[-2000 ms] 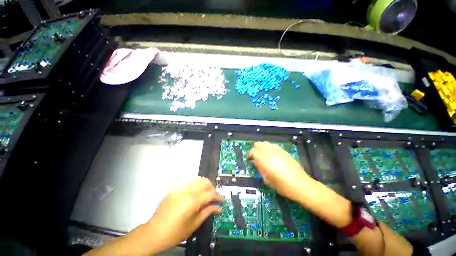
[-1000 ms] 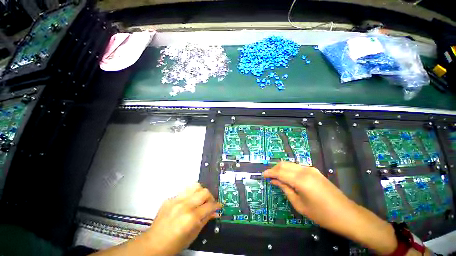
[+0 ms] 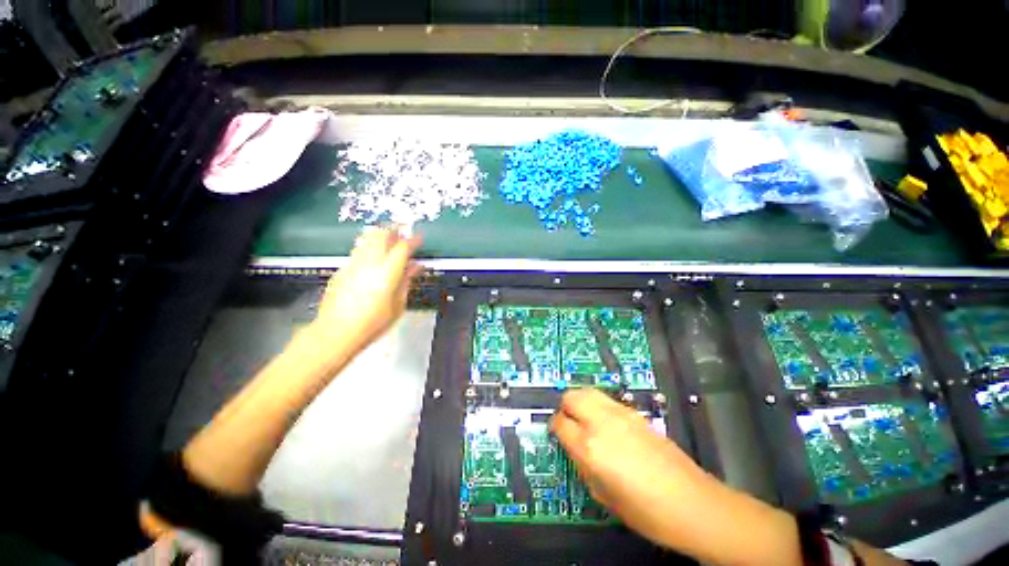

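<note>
Green circuit boards [image 3: 515,345] sit in a black carrier frame [image 3: 434,442] in front of me. My right hand [image 3: 620,459] is over the middle of this frame, fingertips pinched near its centre bar, beside a small blue component [image 3: 561,385]. Whether the fingers hold a part is hidden. My left hand [image 3: 371,282] reaches to the near edge of the pale component pile [image 3: 409,182], its fingertips at a few pale pieces. Whether it grips one is too small to tell. A blue component pile [image 3: 562,171] lies right of the pale one.
A second loaded frame [image 3: 763,415] is at the right. A bare metal plate [image 3: 343,442] is under my left arm. Behind are a clear bag of blue parts [image 3: 763,171], a black bin of yellow parts [image 3: 979,177] and a pink-white cloth [image 3: 263,152]. Stacked frames [image 3: 94,122] stand left.
My left hand has moved from the board's left edge up to the pale pile. My right hand went from the upper boards to the centre bar and stays about there. The camera view has shifted slightly.
</note>
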